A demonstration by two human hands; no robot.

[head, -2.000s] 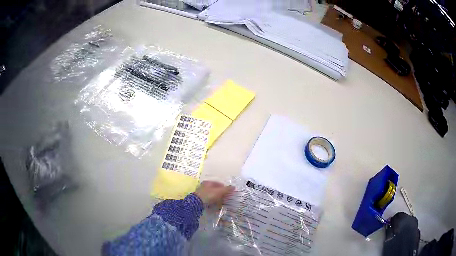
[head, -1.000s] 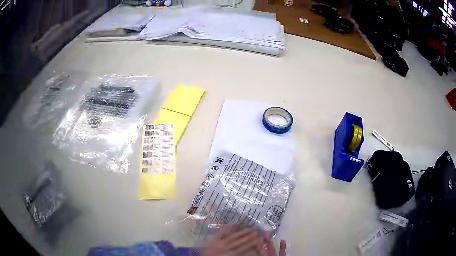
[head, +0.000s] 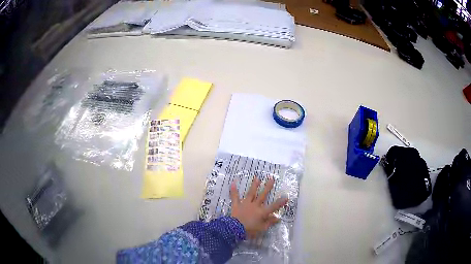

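A clear printed polybag (head: 219, 193) lies flat on a white paper sheet (head: 253, 124) at the lower middle. Black warning lines and a row of icons show on it. My left hand (head: 255, 209) lies on top of the polybag with its fingers spread, palm down, holding nothing. The sleeve comes in from the bottom left. My right hand is not in view. The lower end of the polybag runs towards the bottom edge of the picture.
A blue tape roll (head: 289, 114) lies on the paper sheet. Barcode stickers (head: 163, 146) lie on yellow backing, left. More polybags (head: 111, 118) lie further left. A blue tape dispenser (head: 361, 143) stands right, beside black bags (head: 406, 177). Stacked paper sheets (head: 232, 23) lie behind.
The polybag has turned to line up more with the paper sheet. My left hand has moved up from the bottom edge onto it and spread its fingers. The bunched fingers at the bottom are gone.
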